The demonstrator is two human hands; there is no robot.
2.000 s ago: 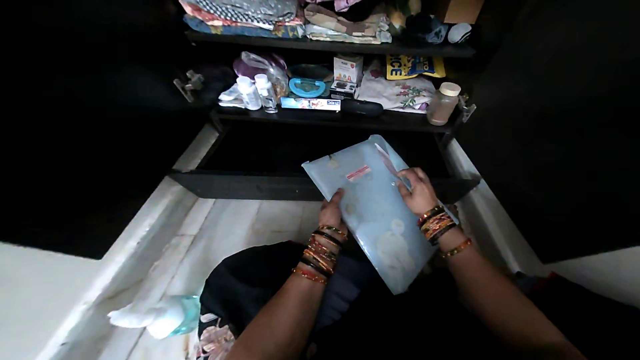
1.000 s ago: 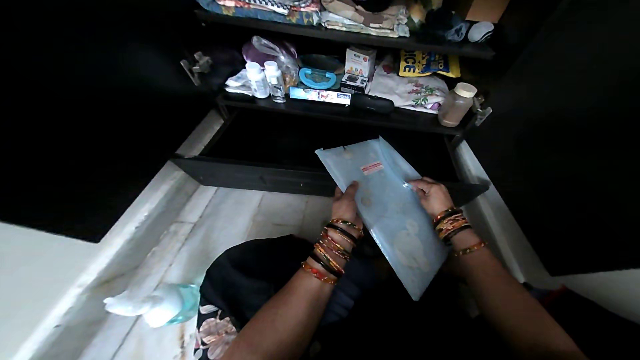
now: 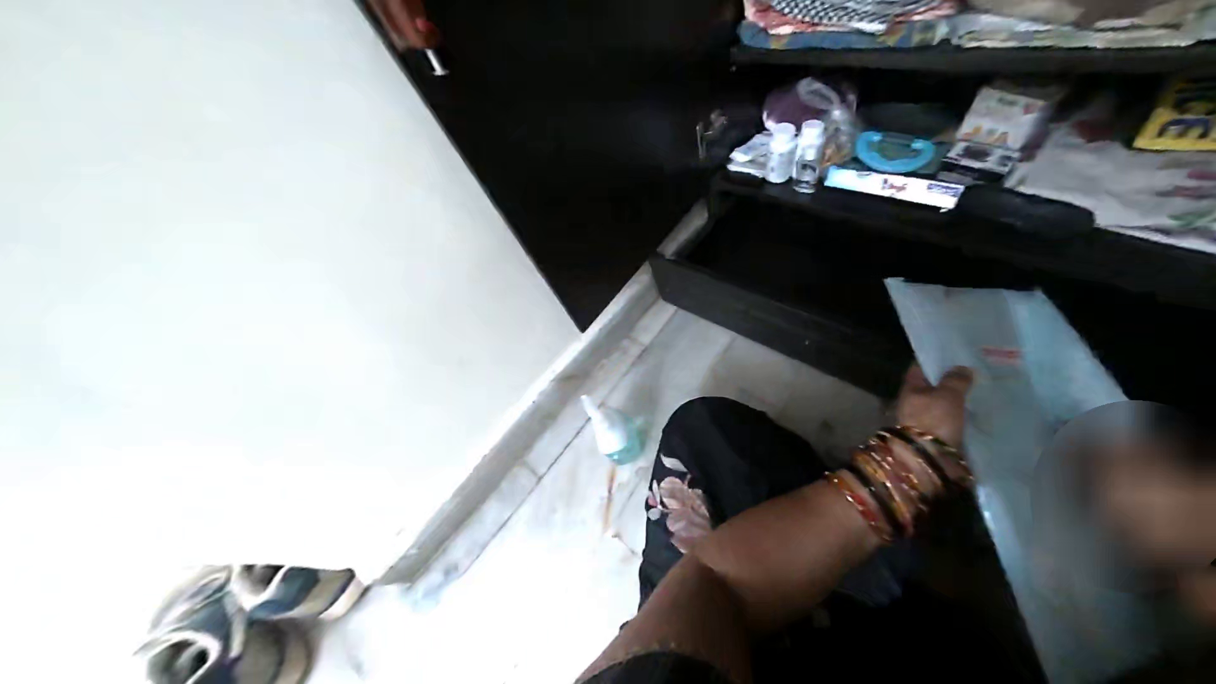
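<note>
A pale blue translucent plastic folder [image 3: 1007, 418] with a small red mark slants down the lower right of the view. My left hand [image 3: 936, 404], bangles round its wrist, grips the folder's left edge. At the right edge a blurred skin-toned patch [image 3: 1154, 503] lies over the folder; it may be my right hand, but its fingers cannot be made out. Behind the folder's top end is the open dark drawer [image 3: 779, 318] of a cabinet.
The shelf above holds two small bottles [image 3: 796, 157], a toothpaste box [image 3: 893, 187], a blue-handled item [image 3: 895, 152] and cloth [image 3: 1092, 185]. A bottle with teal liquid [image 3: 617, 437] stands on the floor near my knee. Shoes [image 3: 247, 617] lie at lower left, beside the white wall [image 3: 237, 285].
The view has swung left, bringing the wall and shoes in. My left hand keeps its hold on the folder. My right hand, clear on the folder's right side before, is now not clearly visible.
</note>
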